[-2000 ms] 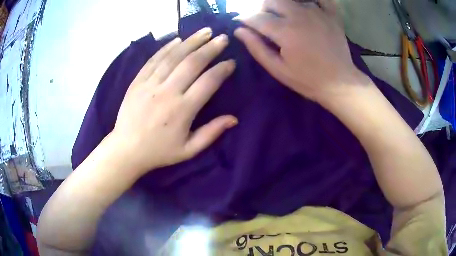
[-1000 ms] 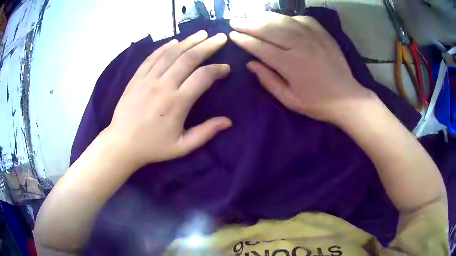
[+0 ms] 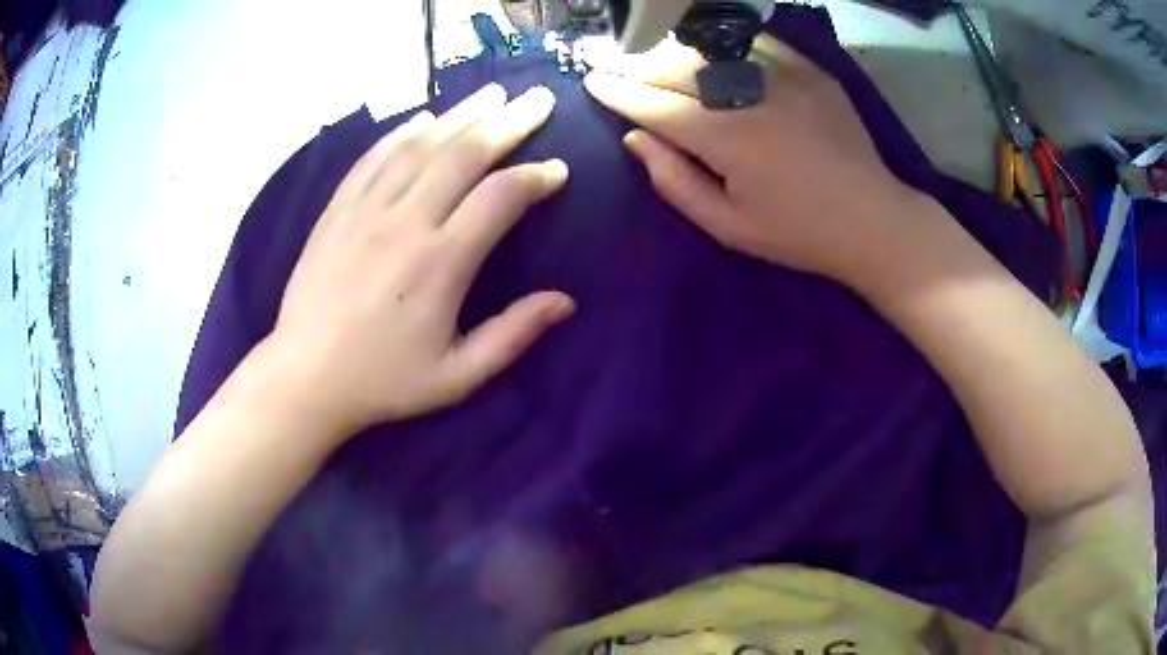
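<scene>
A large deep purple cloth panel point(image 3: 640, 384) covers the machine bed and hangs over the near edge toward my lap. My left hand point(image 3: 410, 256) lies flat on it, palm down with fingers spread, left of the needle area. My right hand point(image 3: 781, 166) rests palm down on the cloth at the right, its fingers close together and pointing to the needle area; part of it is behind a dark knob. The presser foot area point(image 3: 570, 54) is at the top, just ahead of my fingertips; the needle itself cannot be made out.
Part of the sewing machine head with a dark knob point(image 3: 730, 71) hangs above my right hand. Scissors point(image 3: 1024, 141) with orange-yellow and red handles lie at the right. A blue tray point(image 3: 1133, 282) is at the right edge. The white table point(image 3: 141, 218) has worn, peeling tape at left.
The view has shifted so the machine head and knob now show at the top. My right hand has moved back slightly from its earliest position. My left hand keeps nearly the same pose on the cloth.
</scene>
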